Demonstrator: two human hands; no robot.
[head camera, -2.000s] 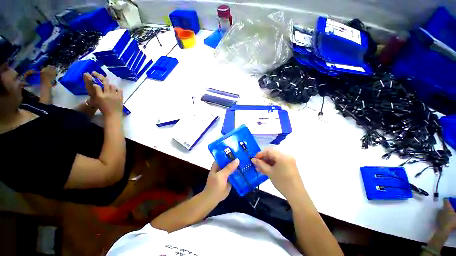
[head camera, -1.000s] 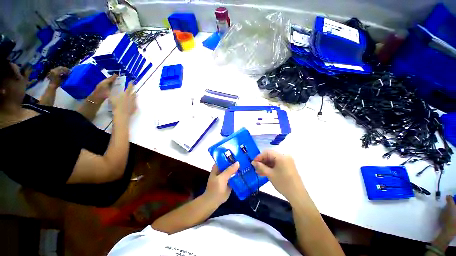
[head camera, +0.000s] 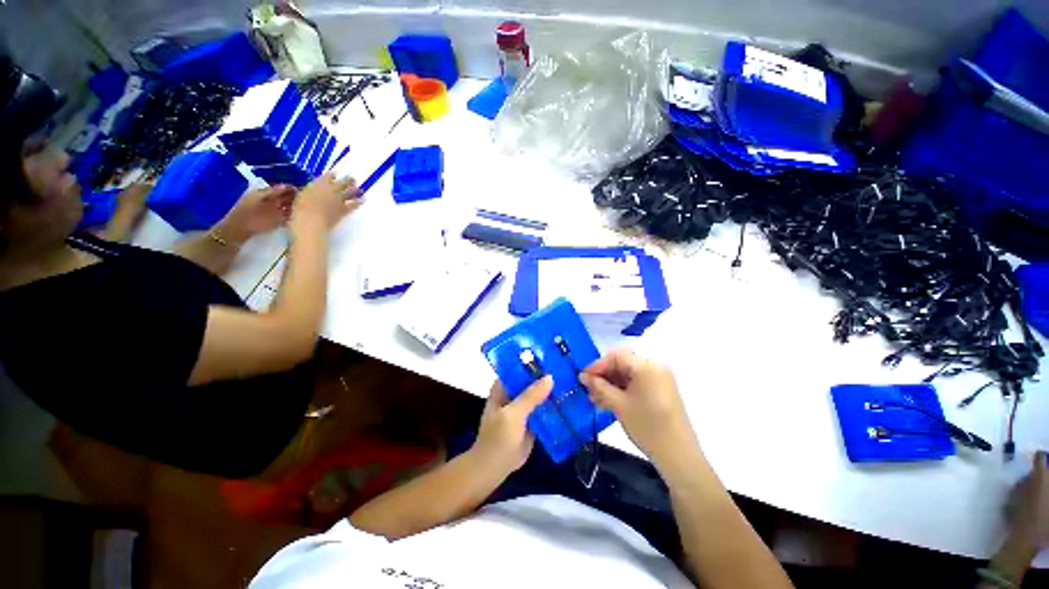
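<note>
A blue blister tray (head camera: 545, 330) is tilted in front of me over the table's front edge. My left hand (head camera: 507, 427) grips its lower left side, thumb on top near a plug. A black USB cable (head camera: 565, 405) lies on the tray with two metal-tipped plugs near the upper end, and a loop hangs below. My right hand (head camera: 627, 383) pinches at the tray's right side by the cable; whether it holds cable or tray edge is hard to tell. Behind it stands a stack of printed blue-and-white sleeves (head camera: 589, 280).
Two flat white boxes (head camera: 451, 305) lie left of the sleeve stack, with a dark bar (head camera: 502, 237) behind. Right: another tray with cable (head camera: 891, 422) and a big black cable pile (head camera: 886, 265). A person (head camera: 127, 334) works at left; another hand (head camera: 1024, 506) shows at the right edge.
My hands and the tray have hardly moved, with the tray slightly lower. The person at left has reached rightward over the table, and the small blue tray stack there now sits further right.
</note>
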